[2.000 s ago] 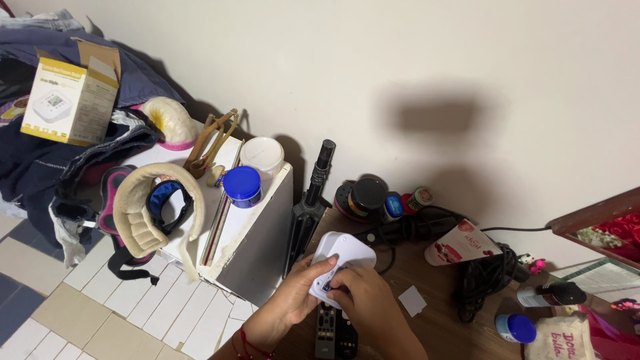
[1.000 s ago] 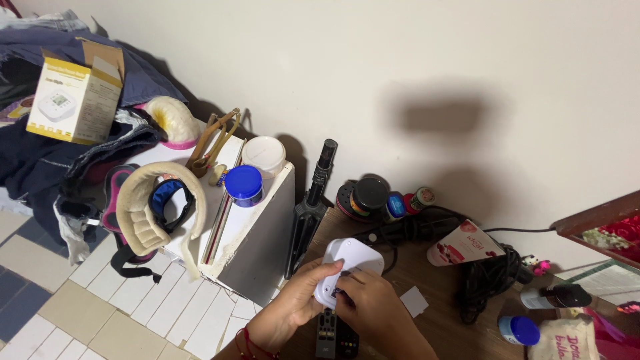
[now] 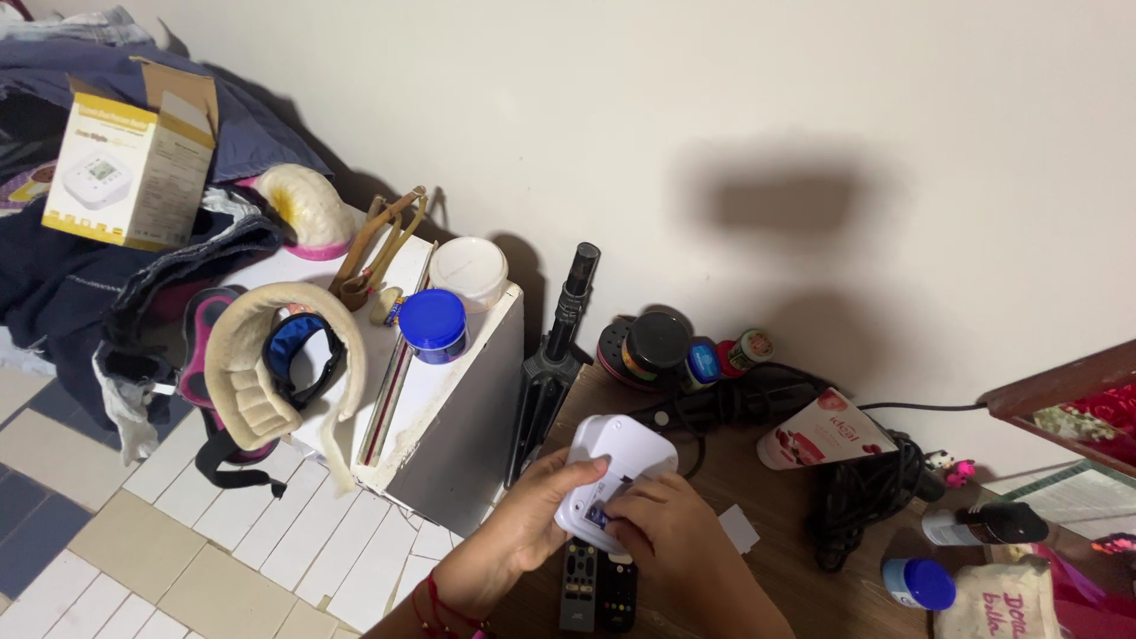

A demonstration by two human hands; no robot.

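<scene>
My left hand point(image 3: 532, 510) grips a white plastic device point(image 3: 630, 448), probably a blood pressure monitor turned underside up, with its thumb on the face. The fingers of my right hand point(image 3: 661, 524) are bent over the device's lower part, at an opening where something blue, maybe a battery, shows. Whether those fingers pinch anything is hidden. Two remote controls point(image 3: 579, 590) lie on the wooden table below the device. An opened yellow and white carton point(image 3: 102, 177), picturing a similar monitor, stands on clothes at the upper left.
A white cabinet point(image 3: 444, 426) bears a blue-lidded jar point(image 3: 433, 324), a beige neck brace point(image 3: 240, 355) and a wooden slingshot point(image 3: 382, 240). Beside it stands a folded black tripod point(image 3: 555, 355). The wooden table point(image 3: 710, 586) holds black cables point(image 3: 861, 506), several jars and a paper cup point(image 3: 825, 430).
Both hands stay at the white device, which remains in my left hand. The fingers of my right hand have shifted slightly over its lower part.
</scene>
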